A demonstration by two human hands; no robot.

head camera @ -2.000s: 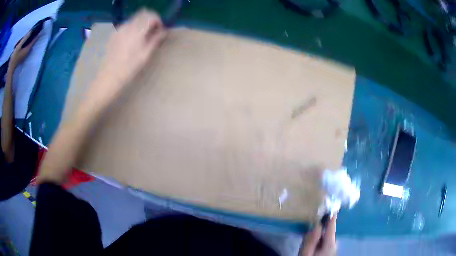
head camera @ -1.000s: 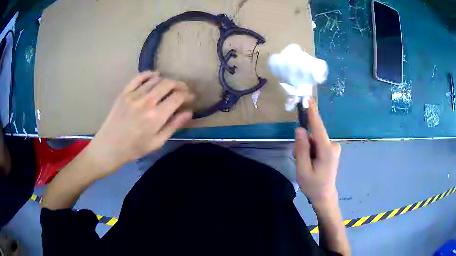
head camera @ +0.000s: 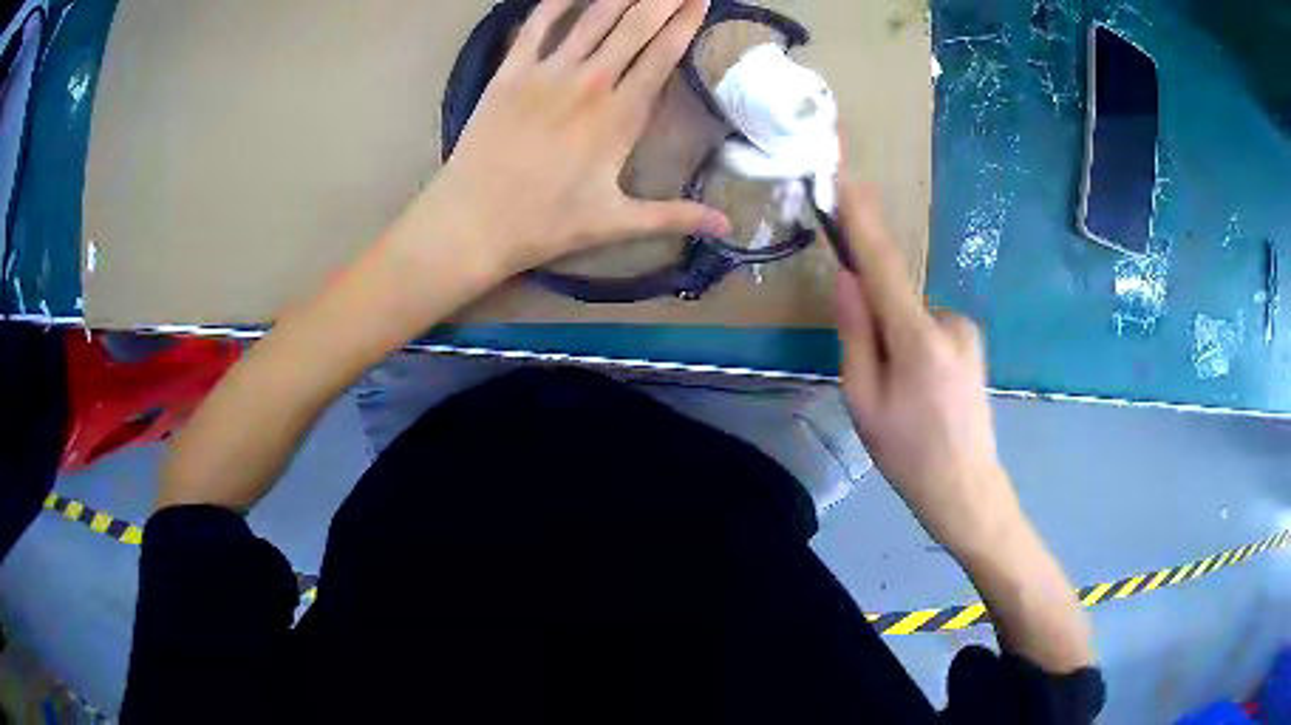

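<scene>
A black headphone headband (head camera: 609,285) lies flat on the tan cardboard mat (head camera: 269,170). Its two open ear-cup yokes (head camera: 766,252) point right. My left hand (head camera: 552,156) is spread over the headband, fingers towards the top edge and thumb by the lower yoke; it presses the frame down and hides part of it. My right hand (head camera: 913,368) holds the black handle of the padded hammer (head camera: 779,111). Its white wrapped head is over the yokes and hides part of them; whether it touches them I cannot tell.
A smartphone (head camera: 1121,139) lies on the green bench (head camera: 1012,319) right of the cardboard. A thin dark stick (head camera: 1271,292) lies at the far right. A red object (head camera: 142,390) is below the bench edge at left. Yellow-black tape (head camera: 1175,574) crosses the grey floor.
My left hand has moved from the headband's lower left onto its middle, fingers now spread. The hammer head has moved left and up over the yokes. The headband sits slightly further right in view.
</scene>
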